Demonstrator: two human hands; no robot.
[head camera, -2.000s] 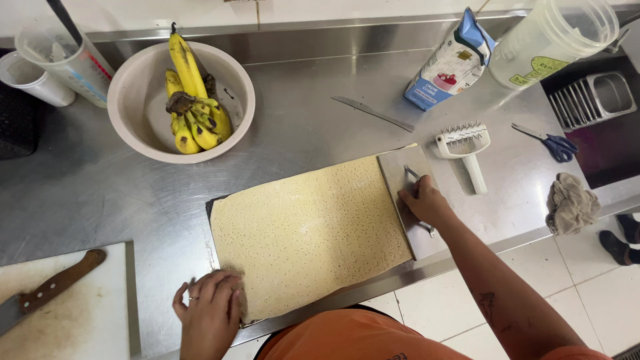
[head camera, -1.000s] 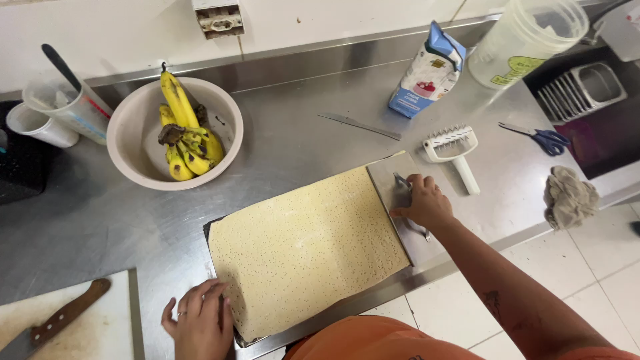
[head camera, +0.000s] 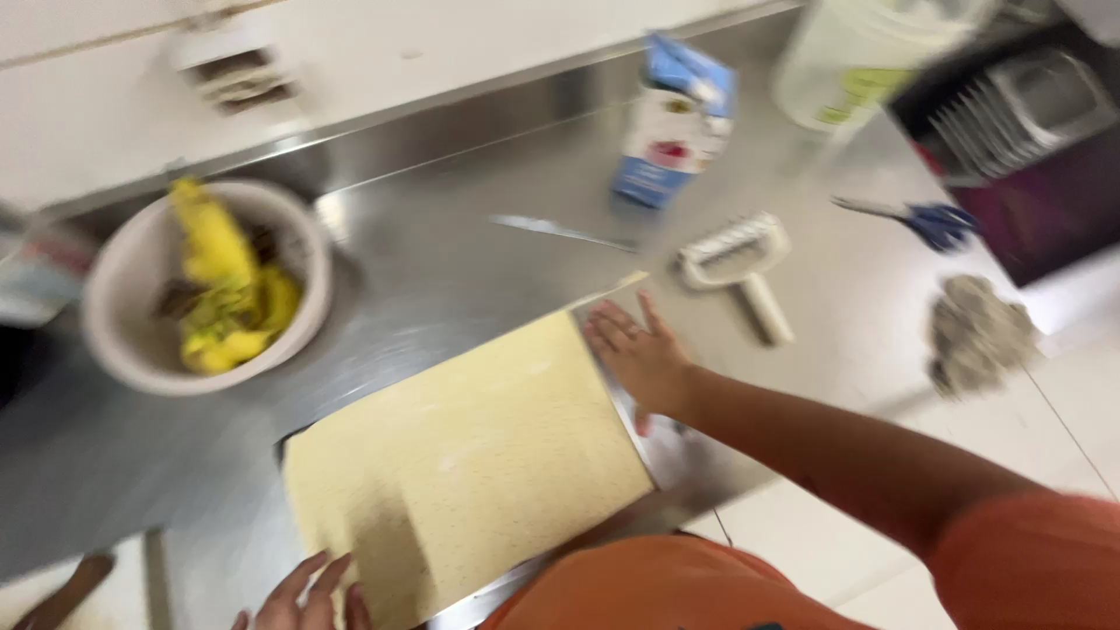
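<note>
A thin, pale yellow sheet of dough (head camera: 472, 437) with fine holes lies over a dark flat tray whose corner shows at the left. Across the sheet's right end lies a flat metal scraper (head camera: 634, 420). My right hand (head camera: 643, 359) rests spread on the scraper, its fingers near the upper edge; the handle is largely hidden beneath it. By the sheet's lower left corner, my left hand (head camera: 306, 599) has its fingers apart and is cut off by the frame's bottom. A white spiked dough docker (head camera: 735, 262) lies to the right of the sheet.
Behind the dough are a table knife (head camera: 564, 232) and a blue and white packet (head camera: 674, 122). A bowl (head camera: 101, 306) of bananas (head camera: 214, 245) stands left. Scissors (head camera: 936, 223), a crumpled cloth (head camera: 980, 332) and a plastic container (head camera: 857, 61) are right. A cutting board (head camera: 127, 582) with a knife lies lower left.
My right hand has let go of the scraper's handle and now lies spread on the plate near its upper edge. The view has shifted and blurred.
</note>
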